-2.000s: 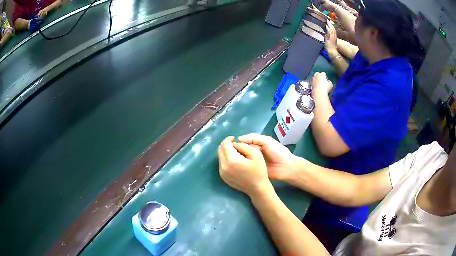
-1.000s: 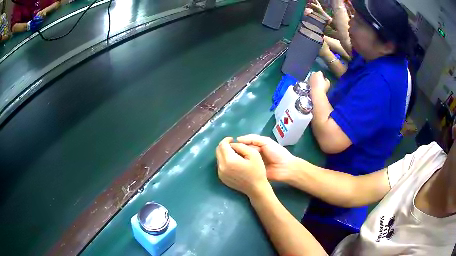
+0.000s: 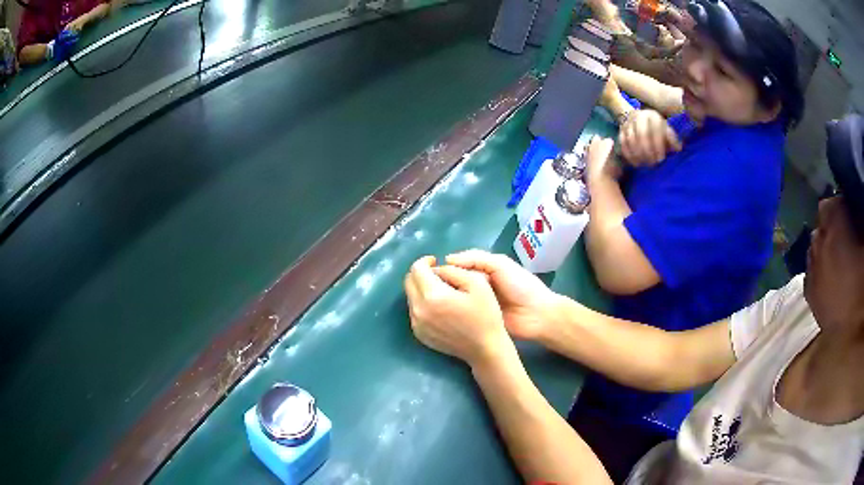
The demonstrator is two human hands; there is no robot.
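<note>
Neither of my hands is in the picture. A light-blue square bottle (image 3: 288, 449) with a round shiny metal top stands upright on the green bench (image 3: 379, 417), near the lower edge. Nobody touches it. Two white bottles (image 3: 549, 227) with metal tops stand close together farther along the bench; the front one has red and dark label marks. A crumpled blue cloth (image 3: 532, 170) lies behind them.
A person in a beige shirt (image 3: 748, 388) rests clasped hands (image 3: 464, 308) on the bench. Beyond sits a person in blue (image 3: 711, 208), near upright grey panels (image 3: 568, 99). A brown strip (image 3: 313, 275) separates the bench from the dark green belt (image 3: 208, 208).
The person in blue has turned their head towards the camera and raised a bent hand. The head of the person in beige has come into view at the right edge. The blue bottle stays put.
</note>
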